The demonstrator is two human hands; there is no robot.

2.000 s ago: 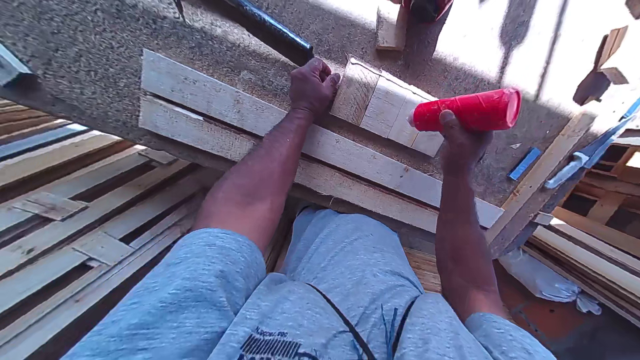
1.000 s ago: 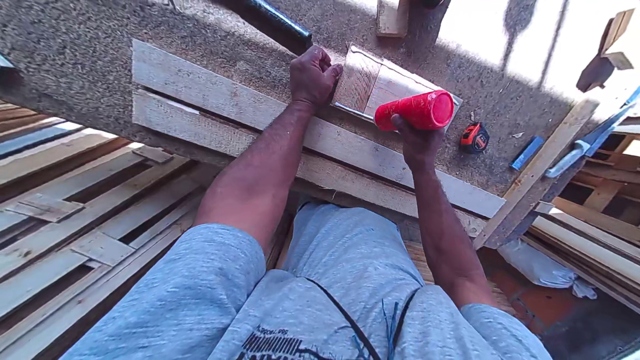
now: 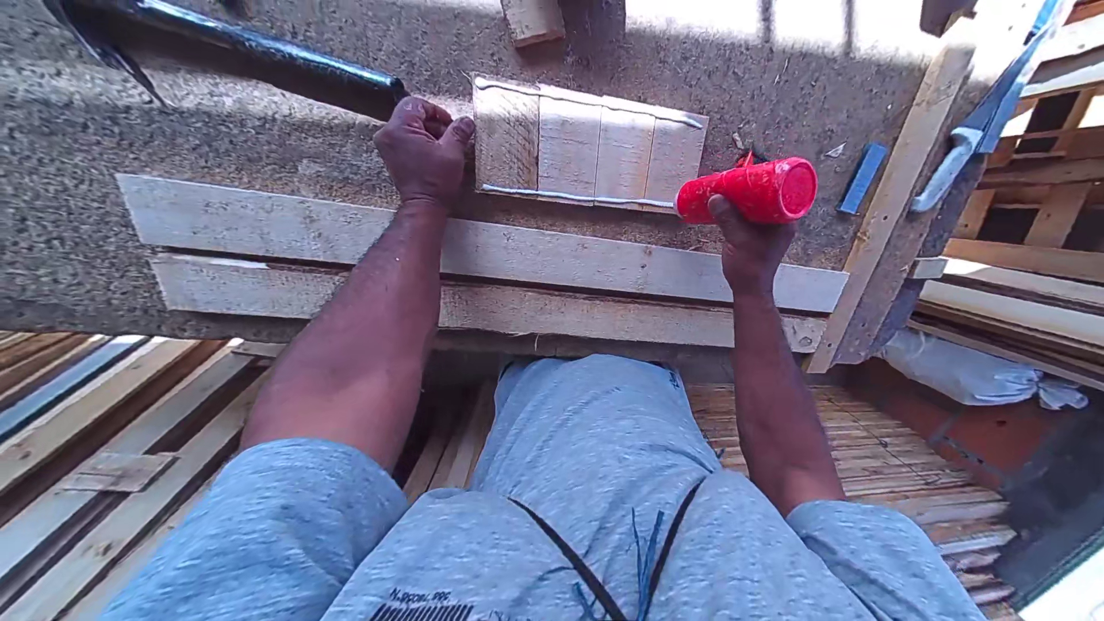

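My right hand [image 3: 755, 246] grips a red squeeze bottle [image 3: 749, 190], tilted with its tip at the lower right of a row of several short wood boards [image 3: 595, 147]. White beads of glue run along the upper and lower edges of that row. My left hand [image 3: 424, 151] rests at the row's left end, fingers curled, beside the handle end of a black-handled tool [image 3: 285, 69]; whether it holds anything is hidden. Two long wooden slats [image 3: 552, 254] lie below the row, under my forearms.
A tape measure, mostly hidden, lies behind the bottle. A blue strip [image 3: 862, 178] sits near a wooden batten [image 3: 906, 172] with a clamp-like metal part [image 3: 947, 172]. A wood block [image 3: 533, 21] is at the top. Stacked pallet slats [image 3: 112, 431] stand lower left.
A white bead now lies along both long edges of the board row; two seconds ago the lower edge showed none. The red bottle has moved over the row and back to its lower right.
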